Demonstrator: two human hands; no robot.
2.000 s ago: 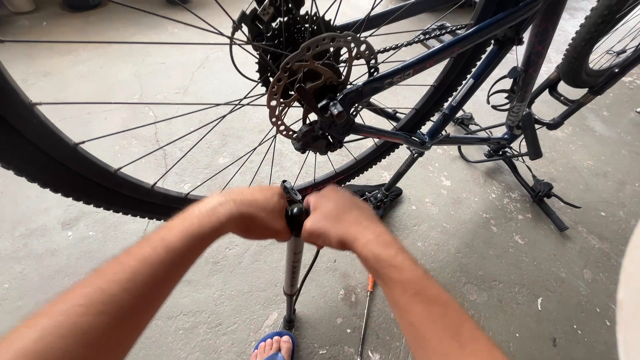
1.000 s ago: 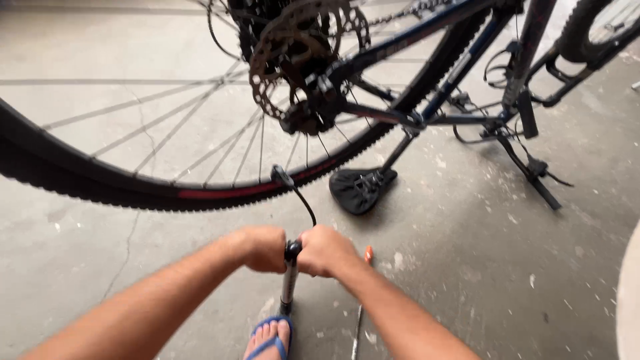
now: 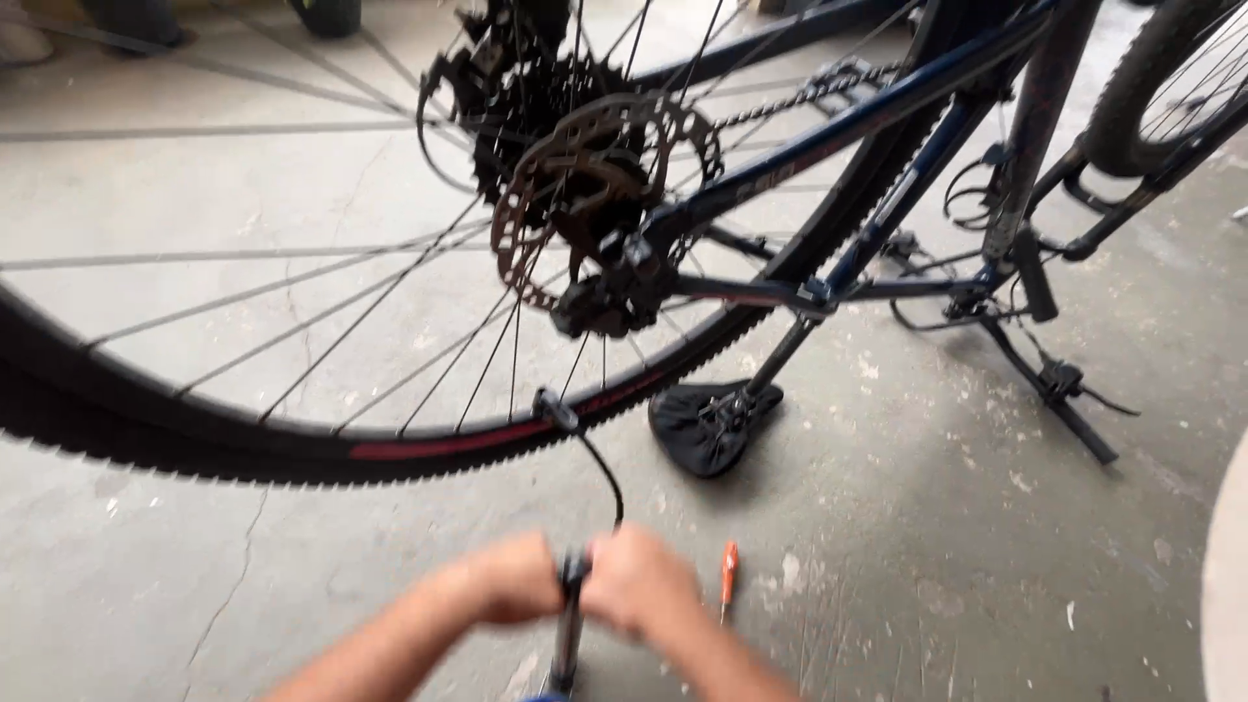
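My left hand [image 3: 522,577] and my right hand [image 3: 639,580] are closed side by side on the handle of an upright bicycle pump [image 3: 568,634]. The pump's black hose [image 3: 612,478] curves up to a pump head [image 3: 556,409] at the rim of the bicycle's rear wheel [image 3: 468,450]. The bicycle stands upside down, its blue frame [image 3: 877,112] above its covered saddle [image 3: 707,429] on the floor. A brake disc [image 3: 531,229] and the cassette are at the wheel's hub. Both hands are blurred, and my grip hides most of the handle.
An orange-handled screwdriver [image 3: 729,575] lies on the concrete floor right of the pump. The handlebar [image 3: 1077,424] rests on the floor at the right. Dark pots [image 3: 330,14] stand at the top left, and a pale rounded edge [image 3: 1230,575] is at the far right.
Both hands, still on the pump handle, are lower than two seconds ago, when they were close under the tyre. The hose and pump head, largely hidden then, now show.
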